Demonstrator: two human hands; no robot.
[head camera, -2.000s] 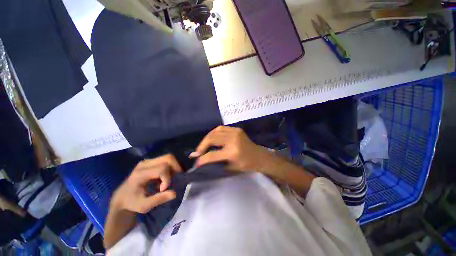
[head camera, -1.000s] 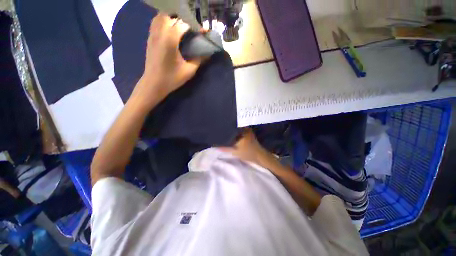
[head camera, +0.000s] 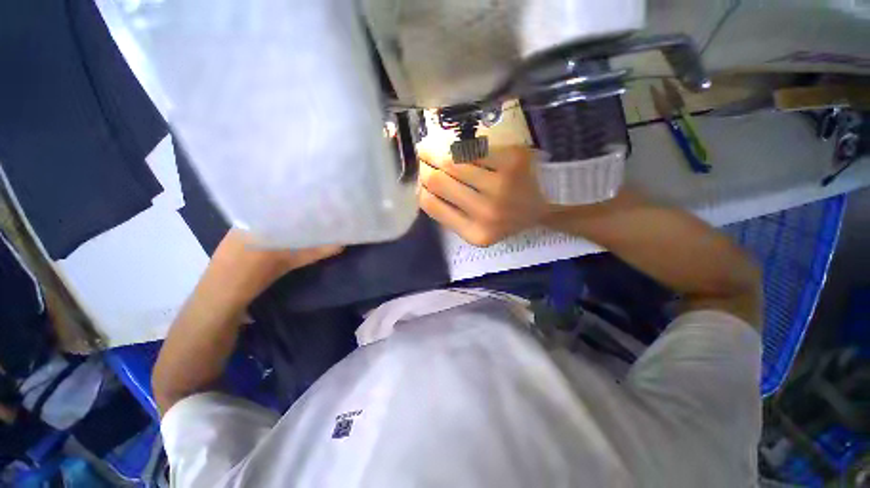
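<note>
The white sewing machine head (head camera: 286, 124) fills the upper middle of the view, with its ridged tension knob (head camera: 584, 176) at its right. A dark fabric panel (head camera: 382, 265) lies under the head and hangs over the table's front edge. My left hand (head camera: 277, 257) is mostly hidden behind the machine head; only its lower part shows, over the panel. My right hand (head camera: 482, 195) is beside the lit needle area with fingers bent, at the panel's right edge. Its fingertips are partly hidden, so I cannot tell whether they grip the cloth.
Dark cut panels (head camera: 72, 124) lie on the table at the left. Thread snips (head camera: 682, 133) lie at the right, with small dark tools (head camera: 844, 143) at the far right. The phone is mostly hidden behind the knob. A blue basket (head camera: 797, 276) is below the table's right side.
The machine head now fills the upper view. My right hand has risen from the lap to the needle area. My left hand has gone down and left, behind the machine head.
</note>
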